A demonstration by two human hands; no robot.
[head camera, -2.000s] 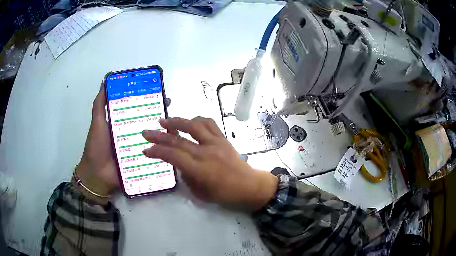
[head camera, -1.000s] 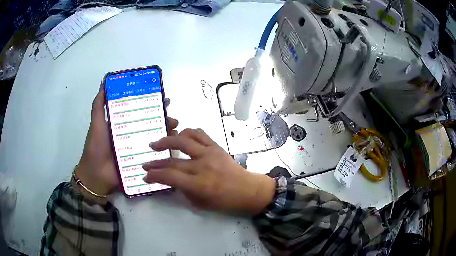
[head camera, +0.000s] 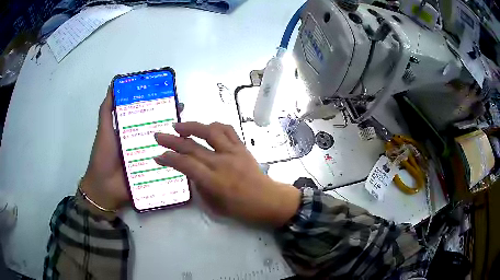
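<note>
A tall smartphone [head camera: 151,147] with a lit screen shows a blue header and a white page with green bars. My left hand [head camera: 104,164] holds it from its left side and from behind; a fingertip shows at its right edge. A thin bracelet is on my left wrist. My right hand [head camera: 233,175] is over the lower right of the phone, fingers apart, with fingertips over the screen. It holds nothing. Whether a fingertip touches the glass cannot be told.
The white sewing machine [head camera: 340,49] stands to the right, with its needle plate [head camera: 296,139] and glowing lamp [head camera: 268,90]. Orange-handled scissors [head camera: 408,169] and a hang tag [head camera: 379,178] lie right of it. A printed sheet [head camera: 85,30] and denim [head camera: 211,4] are at the far edge.
My right hand has moved up over the screen and the page on it has scrolled. The whole view has shifted slightly. My left hand keeps its hold on the phone.
</note>
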